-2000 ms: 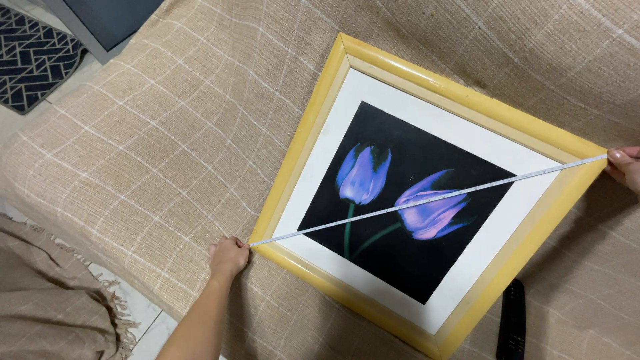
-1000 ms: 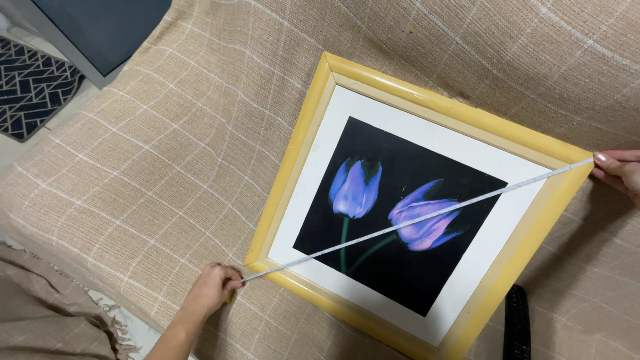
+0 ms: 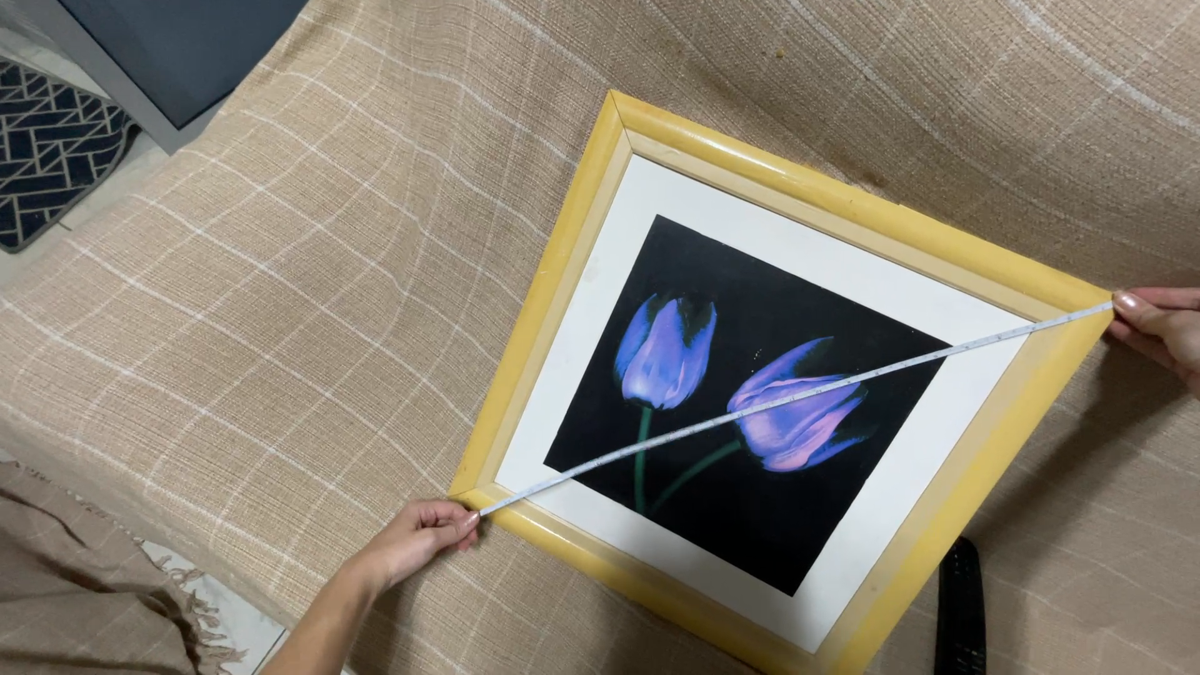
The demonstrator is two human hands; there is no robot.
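A picture of two purple tulips on black (image 3: 741, 394), with a white mat, sits in a yellow frame (image 3: 769, 164) on a cloth-covered seat. A white measuring tape (image 3: 698, 428) is stretched taut diagonally across it. My left hand (image 3: 422, 539) pinches one end of the tape between thumb and fingers, just by the frame's lower-left corner. At the right corner, my right hand (image 3: 1158, 323) holds the other end against the frame, with the thumb on top; part of this hand is cut off by the view's edge.
A beige checked throw (image 3: 234, 309) covers the seat around the frame. A black remote-like object (image 3: 961, 605) lies beside the frame's lower right. At upper left are a dark panel with a grey border (image 3: 173, 56) and a patterned mat (image 3: 52, 150). Fringed cloth (image 3: 84, 572) hangs at lower left.
My left hand has shifted slightly along the lower-left corner of the frame. My right hand stays at the right corner, and the tape still crosses the picture.
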